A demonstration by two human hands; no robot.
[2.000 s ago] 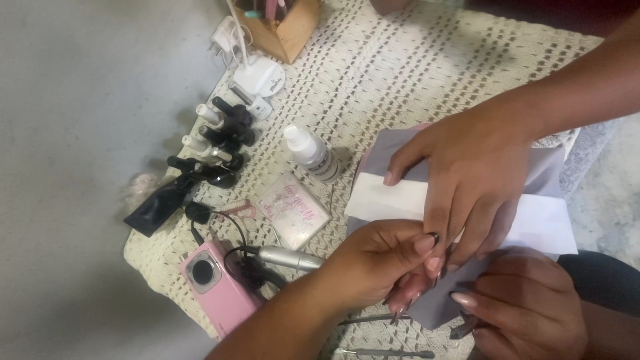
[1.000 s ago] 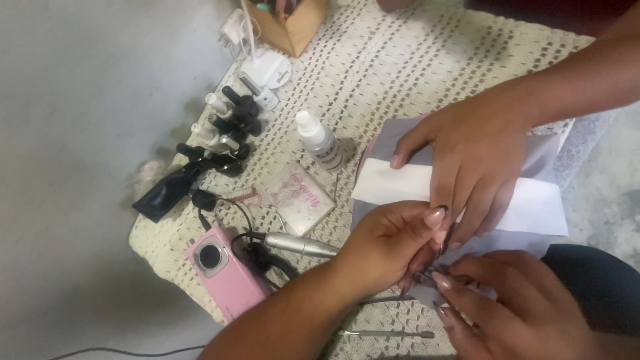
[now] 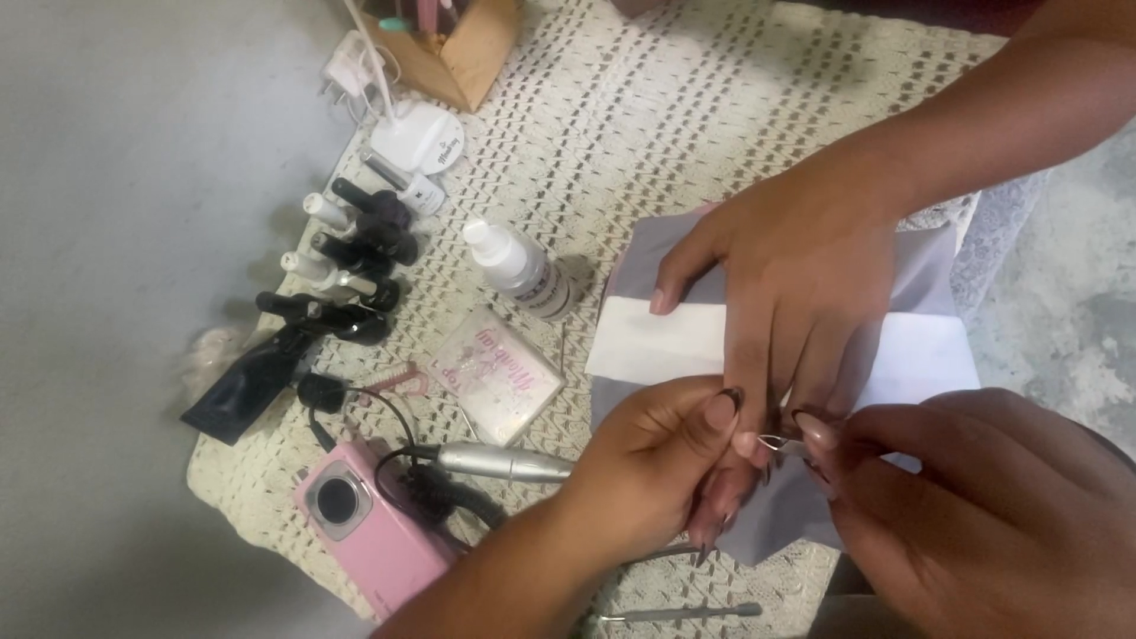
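My left hand [image 3: 661, 461], with long dark-tipped nails, grips a finger of another person's hand [image 3: 808, 257] between thumb and fingers. That person's hand lies palm down on a white paper strip [image 3: 923, 351] over a grey cloth [image 3: 790, 515]. From the lower right my right hand [image 3: 994, 497] pinches a small metal nail tool, perhaps cuticle nippers [image 3: 785, 445], with its tip at the held fingertip. Most of the tool is hidden in my fingers. A metal cuticle pusher [image 3: 688, 612] lies below my left hand.
On the crocheted tablecloth [image 3: 657, 98] stand a white pump bottle [image 3: 524, 266], nail polish bottles [image 3: 355, 253], a white lamp base [image 3: 422, 138] and a wooden box [image 3: 470, 58]. A square packet [image 3: 497, 373], a silver nail drill handpiece [image 3: 501, 461] and its pink control unit [image 3: 373, 524] lie left of my hands.
My right hand has moved up to the other person's fingertip, bringing the metal tool against it. My left hand keeps its hold on the finger.
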